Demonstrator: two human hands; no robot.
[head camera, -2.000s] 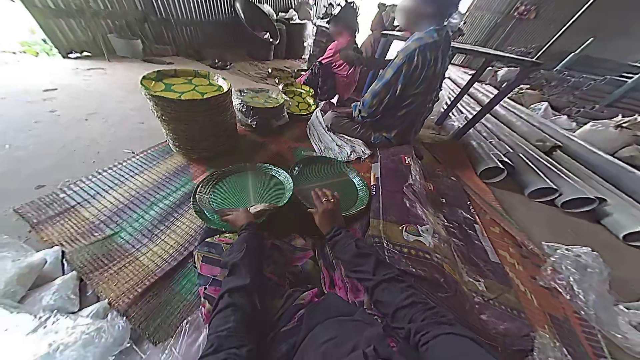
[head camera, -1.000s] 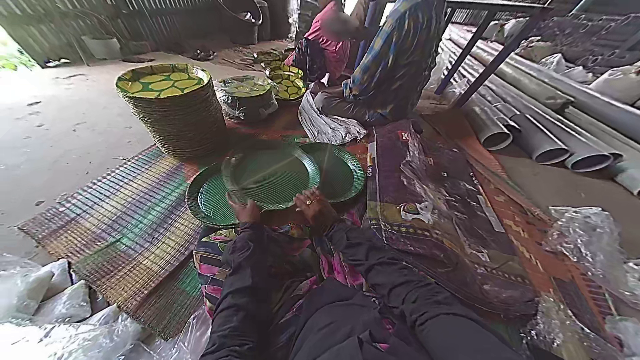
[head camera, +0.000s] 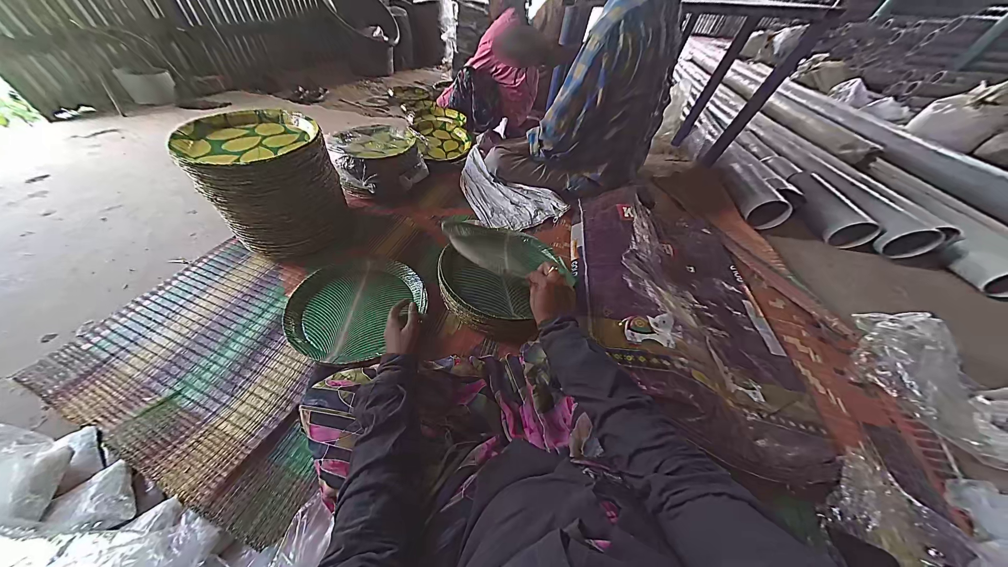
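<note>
My right hand (head camera: 551, 293) grips the near right rim of a green round tray (head camera: 504, 250), which is tilted above a stack of like trays (head camera: 484, 295) in front of me. To the left of that stack, another green leaf-patterned tray (head camera: 354, 311) lies on the mat. My left hand (head camera: 402, 327) is at its right rim, fingers apart; whether it grips the rim is hard to tell. Farther off on the left stands a tall stack of trays (head camera: 256, 181) topped with a yellow and green pattern, beside a shorter stack in clear plastic (head camera: 378, 157).
A woven mat (head camera: 181, 370) spreads to the left. A plastic-wrapped purple package (head camera: 669, 315) lies to the right. Two people sit ahead near patterned trays (head camera: 442, 138). Grey pipes (head camera: 835, 209) and a table's legs (head camera: 748, 98) are at the right, plastic bags (head camera: 98, 488) at the lower left.
A second ago both hands were on one green tray held between the two green trays. Now my right hand has a tray over the right stack, and my left hand is at the left tray.
</note>
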